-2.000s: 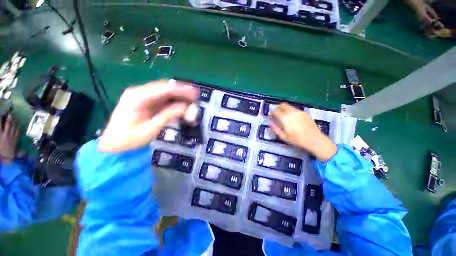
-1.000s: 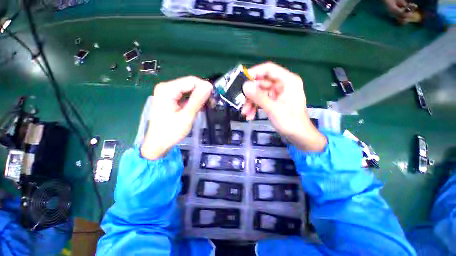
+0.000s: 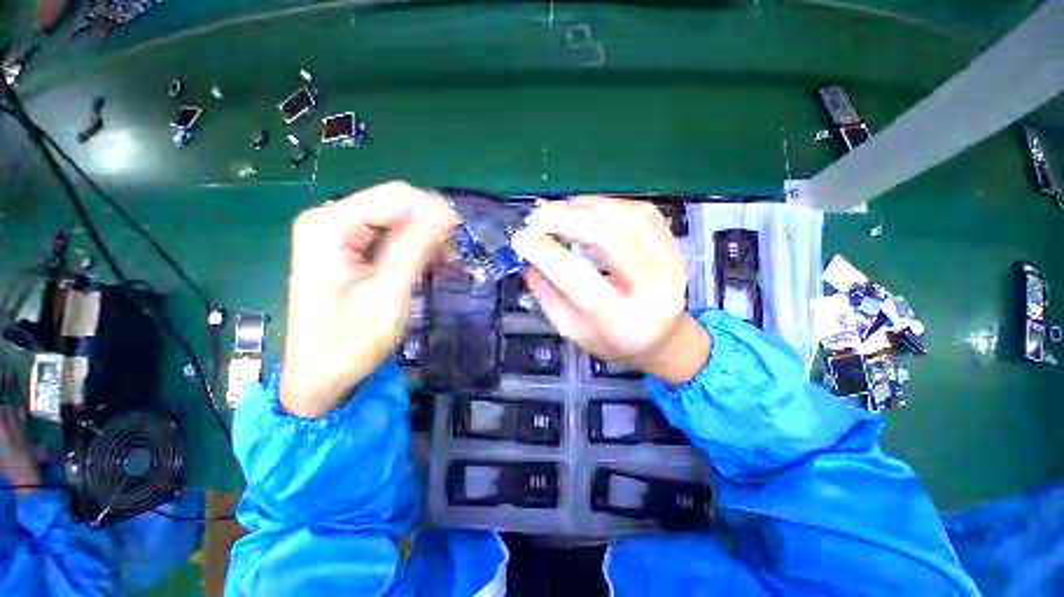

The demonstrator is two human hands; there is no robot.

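My left hand (image 3: 359,292) pinches a dark phone housing (image 3: 464,332), which hangs blurred below the fingertips over the tray. My right hand (image 3: 613,280) has its fingertips on a bluish main board (image 3: 488,247) at the housing's upper part, between both hands. Blur and fingers hide how far the board sits in the housing. The whitish blister tray (image 3: 790,274) lies under both hands. It holds rows of black housings (image 3: 504,419), and one stands lengthwise at its right side (image 3: 736,274).
Board-and-screen assemblies (image 3: 863,338) lie piled right of the tray. A grey slanting post (image 3: 933,123) rises at the right. A cooling fan (image 3: 128,464), a black equipment box (image 3: 123,350) and cables (image 3: 111,210) are at the left. Small screen modules (image 3: 340,128) and part-built phones (image 3: 1034,309) lie on the green surface.
My left hand took up a housing from the tray side. My right hand brought a board-and-screen assembly to it, and the board is now lower against the housing. The view has shifted.
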